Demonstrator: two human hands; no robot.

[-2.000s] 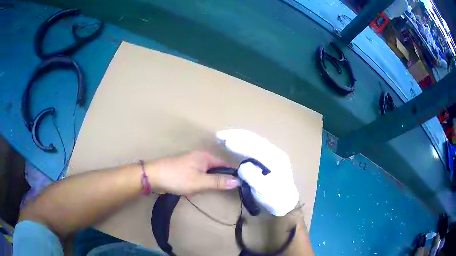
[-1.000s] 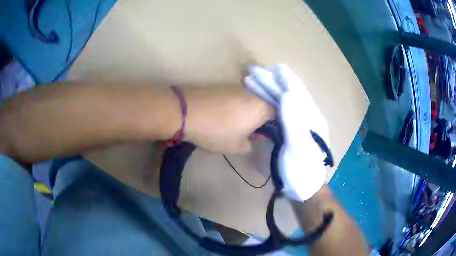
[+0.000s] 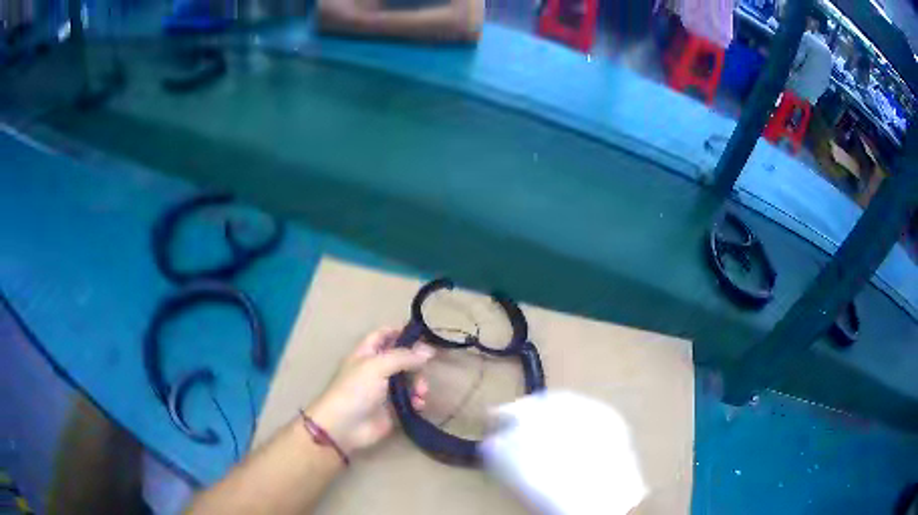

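A black headband point(image 3: 435, 440) is held over the tan cardboard pad point(image 3: 624, 362), its curved middle towards me. Two black half-ring yokes point(image 3: 515, 320) sit at its far ends, side by side. Thin dark wires point(image 3: 471, 387) hang between them and inside the band. My left hand point(image 3: 367, 397), bare with a red wrist cord, grips the band's left side, thumb on top. My right hand point(image 3: 569, 453), in a white glove, is blurred and covers the band's lower right part; its fingers cannot be made out singly.
Two more headbands point(image 3: 151, 347) lie on the blue-green bench at the left. The dark green belt point(image 3: 403, 191) runs beyond the pad, with assemblies point(image 3: 740, 260) at its right and far left. Green uprights point(image 3: 765, 101) stand at the right. A person's forearms point(image 3: 403, 20) rest across the belt.
The headband has turned so its yokes point away from me. My hands have moved apart, the left to the band's left side. The view has lifted towards the belt.
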